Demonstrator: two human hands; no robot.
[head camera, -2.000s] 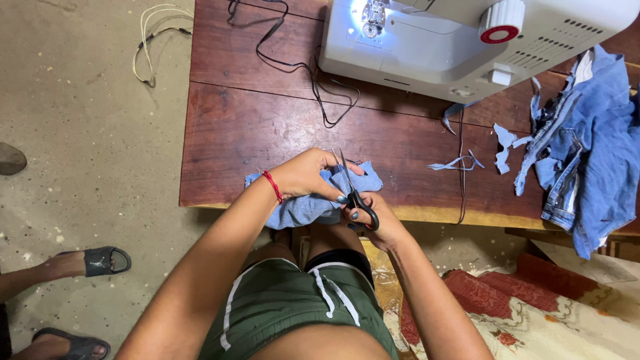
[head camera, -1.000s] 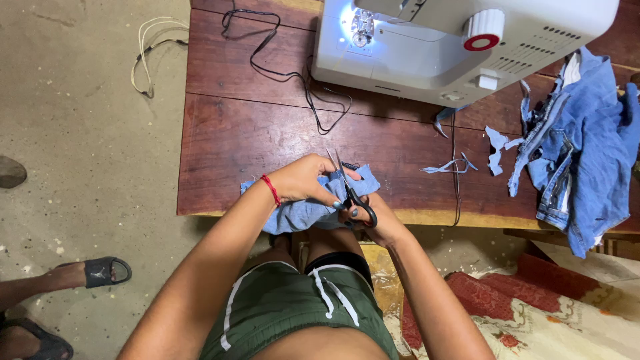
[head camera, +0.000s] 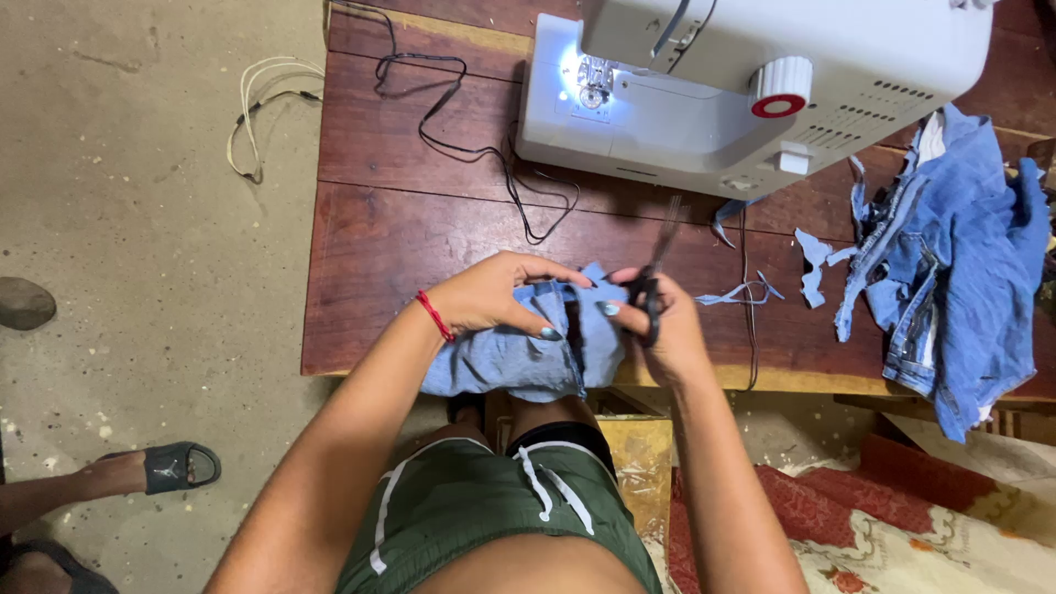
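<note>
A piece of blue denim (head camera: 528, 355) lies over the near edge of the wooden table, a dark gap showing between its two parts. My left hand (head camera: 495, 297), with a red cord bracelet at the wrist, pinches the cloth between thumb and fingers. Black-handled scissors (head camera: 648, 301) are in my right hand (head camera: 668, 330), their blurred blades pointing up toward the sewing machine. The thumb and a fingertip of that hand are at the denim's right side; whether they grip it I cannot tell.
A white sewing machine (head camera: 660, 124) with its lamp lit stands at the back. Black cable (head camera: 445, 99) runs over the wooden table (head camera: 396, 256). Denim scraps (head camera: 813, 268) and a larger denim garment (head camera: 973, 256) lie at right. Another person's sandalled foot (head camera: 169, 469) is at lower left.
The scissors have moved from across the denim to its right side, their blades now off the cloth. My hands have moved apart, and a dark gap now shows in the denim.
</note>
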